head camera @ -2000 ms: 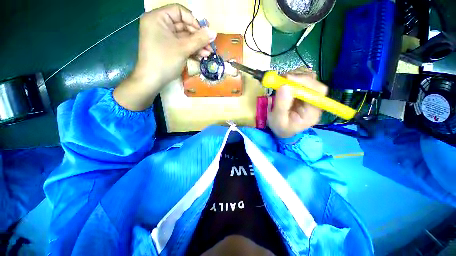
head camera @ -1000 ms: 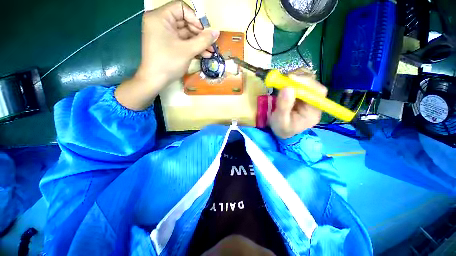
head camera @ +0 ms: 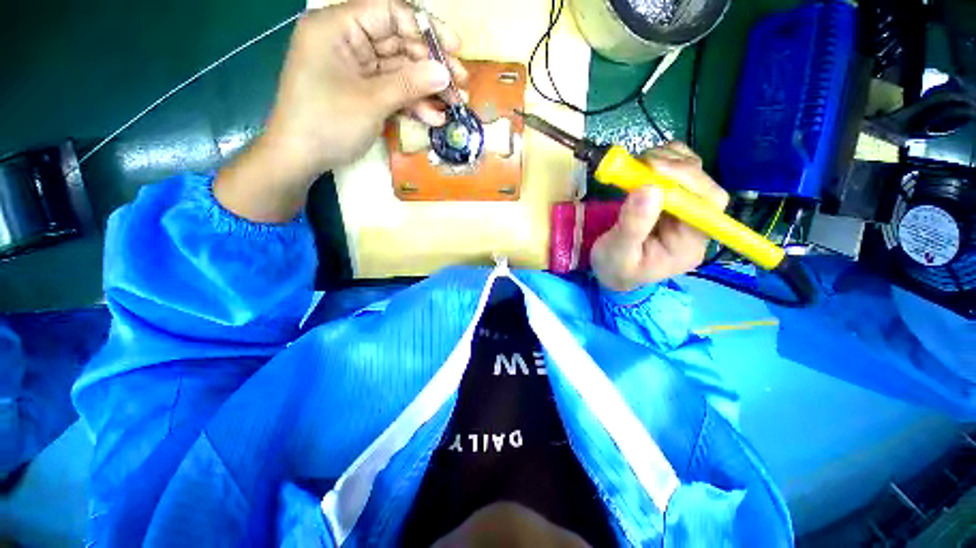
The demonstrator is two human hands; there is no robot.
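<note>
My left hand (head camera: 364, 80) pinches a slim grey-dark stick, perhaps tweezers (head camera: 433, 45), whose lower end is at the top edge of the round workpiece (head camera: 458, 136). The black ring with a pale centre sits in the orange-brown slotted fixture (head camera: 455, 188). My right hand (head camera: 661, 225) grips the yellow handle of the soldering iron (head camera: 685, 203). The iron's thin tip points left and ends near the fixture's right edge, apart from the ring. Thin solder wire (head camera: 193, 86) runs from the left up to behind my left hand.
The pale base board (head camera: 428, 241) lies under the fixture. A solder spool (head camera: 37, 198) is at the far left. A round tin (head camera: 642, 27) and thin black cable (head camera: 557, 91) lie beyond. A pink-red block (head camera: 564, 236), a blue box (head camera: 789, 102) and a black fan (head camera: 929, 230) stand right.
The iron and my right hand have moved right, taking the tip farther from the ring. My left hand has shifted slightly left, and the slim stick's angle has changed. The ring stays in the fixture.
</note>
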